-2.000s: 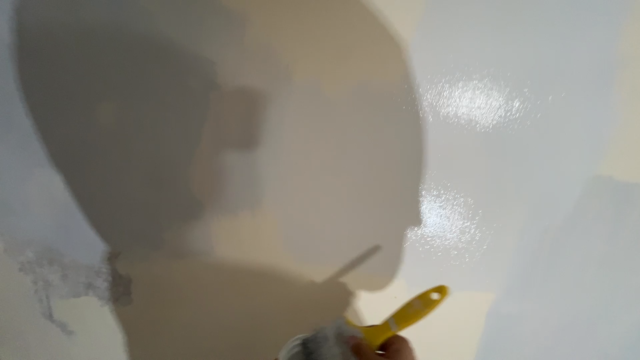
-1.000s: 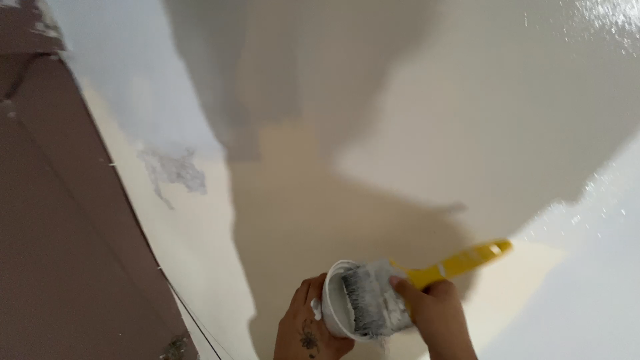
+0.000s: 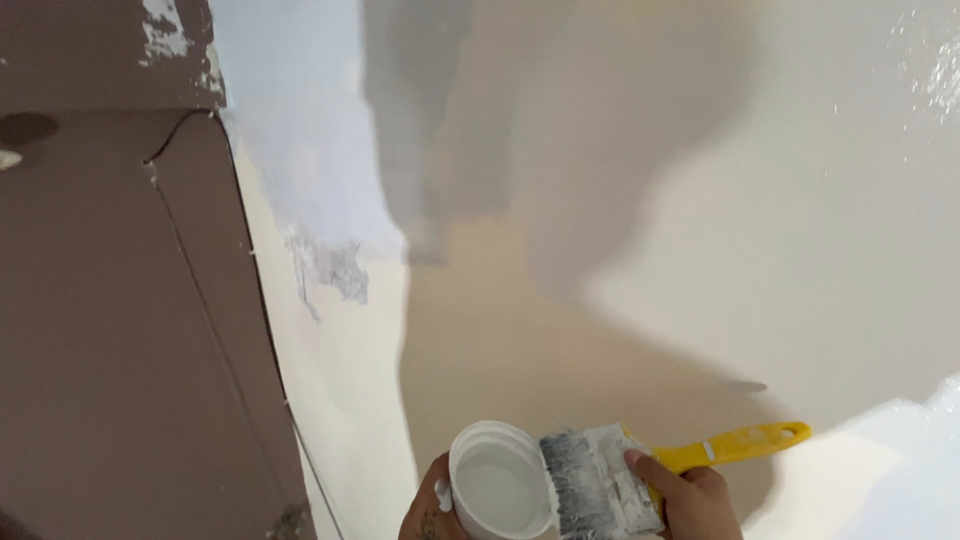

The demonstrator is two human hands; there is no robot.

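My left hand (image 3: 431, 506), with a paint smear on a finger, holds a white plastic tub (image 3: 459, 504) at the bottom centre. Pale liquid paint (image 3: 504, 484) lies inside it. To its right, my right hand (image 3: 694, 499) grips a wide paintbrush by its paint-caked ferrule and the yellow handle (image 3: 750, 444). The brush's dark, paint-coated bristles (image 3: 574, 480) are at the tub's right rim; whether they touch it I cannot tell. Behind both hands is a wall (image 3: 487, 322) with cream and pale blue-grey areas, partly under a shadow.
A brown panel or door surface (image 3: 127, 315) fills the left side, with a thin dark cable (image 3: 259, 292) along its edge. A rough grey patch (image 3: 341, 270) marks the wall near it. Glossy, wet-looking paint (image 3: 922, 427) shows at the right.
The view has swung left, bringing the brown surface in. The tub and brush now show fully, where two seconds ago only the right hand's fingers and handle stood out. The brush has left the tub's mouth for its right rim.
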